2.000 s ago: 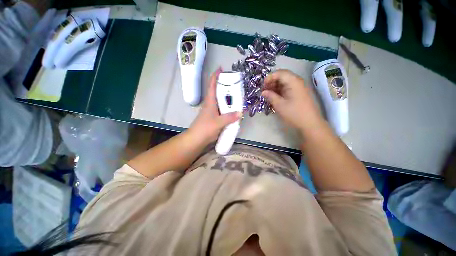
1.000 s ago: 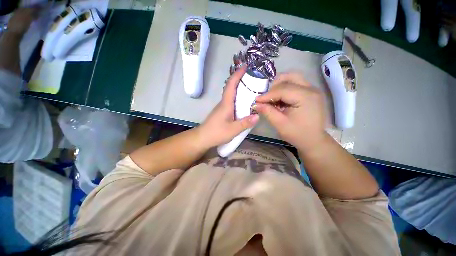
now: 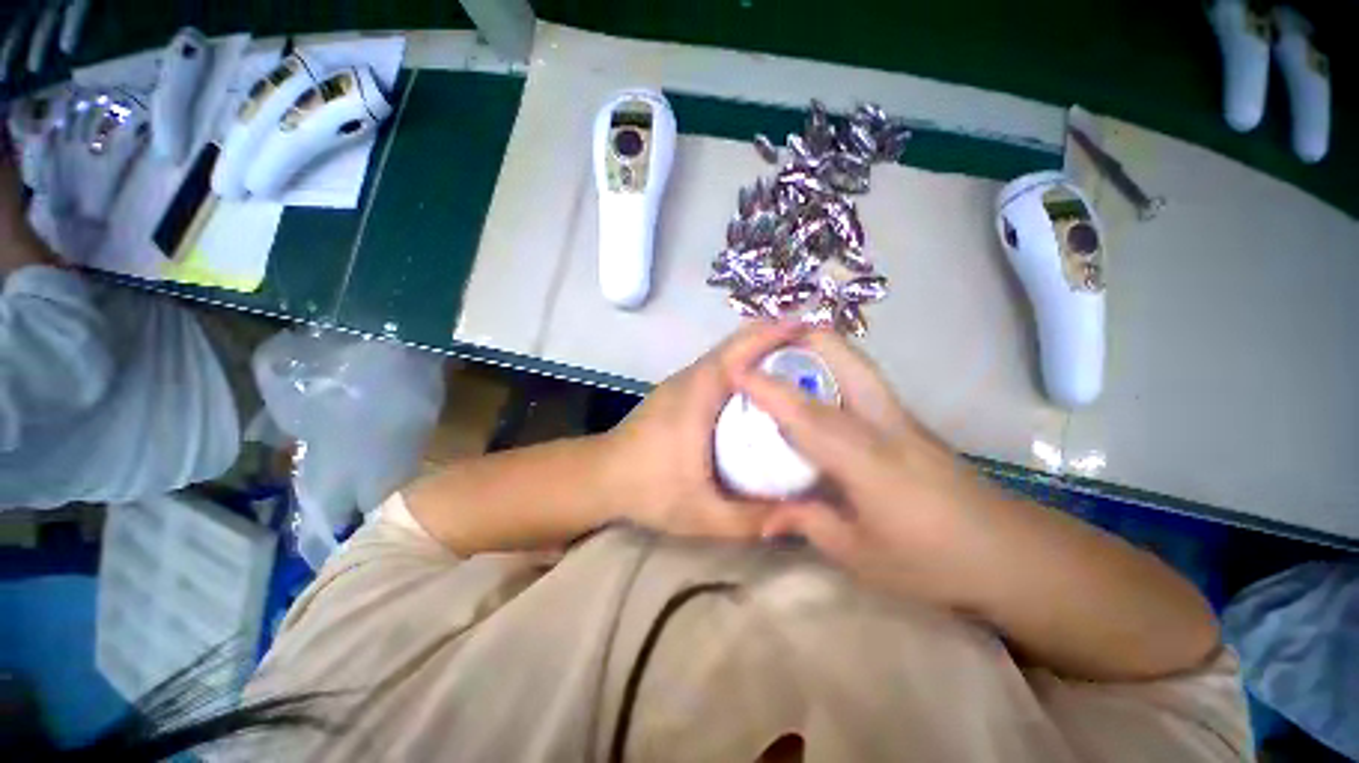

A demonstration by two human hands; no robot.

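A white device (image 3: 763, 450) is held close to my body, its wide end toward the camera; its handle is hidden. My left hand (image 3: 678, 447) is wrapped around its left side. My right hand (image 3: 879, 470) grips it from the right, fingers over its upper part. The side opening is hidden, and I cannot tell whether an oval insert sits in it. A loose pile of silver-purple oval inserts (image 3: 805, 216) lies just beyond my hands. One white device (image 3: 628, 224) lies left of the pile, another (image 3: 1066, 321) right of it.
A slim dark tool (image 3: 1115, 164) lies on the pale mat (image 3: 1222, 298) at the right. White devices (image 3: 306, 131) lie on papers at the left, near a neighbour's arm (image 3: 23, 239). A green conveyor (image 3: 954, 52) with devices runs beyond. A plastic bag (image 3: 346, 418) hangs below the bench.
My hands and the device have moved away from the pile toward my body. The device is turned end-on, and my right hand has gone from pinching at its side to gripping around it.
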